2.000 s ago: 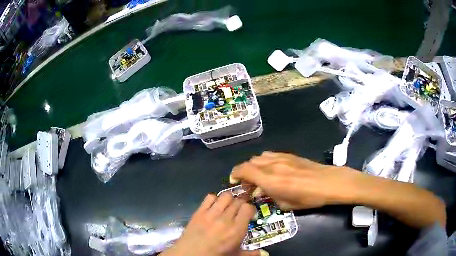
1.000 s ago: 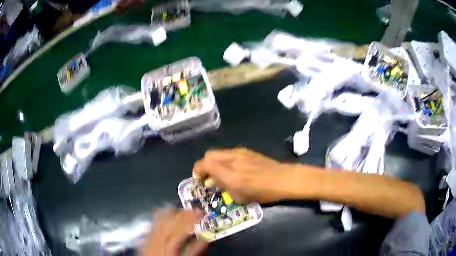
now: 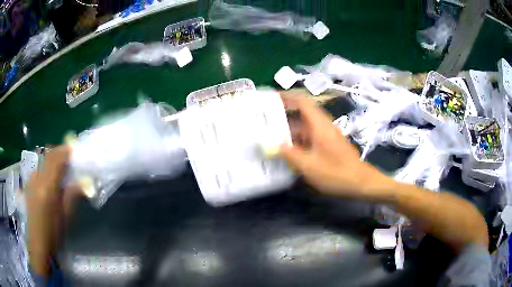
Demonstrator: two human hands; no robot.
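Note:
A white outlet housing [image 3: 233, 148] is turned so its flat outlet face with dark slots shows, in front of the stacked units. My right hand [image 3: 314, 146] grips its right edge, with the thumb on the face. My left hand [image 3: 53, 196], blurred, holds the bagged power cord [image 3: 126, 151] at its left end. The cord runs to the housing's left side. Behind the held housing, the rim of an open stacked unit [image 3: 224, 88] shows; the rest of that stack is hidden.
Two open housings [image 3: 82, 86] with bagged cords lie on the green conveyor [image 3: 135, 78]. Bagged cords [image 3: 382, 106], plugs and open housings [image 3: 443, 101] are piled at right. More units [image 3: 29, 162] stand at far left on the black bench [image 3: 168, 224].
Both hands have left the front of the bench and moved up, with the housing now held face outward and its bagged cord raised. The view has shifted too.

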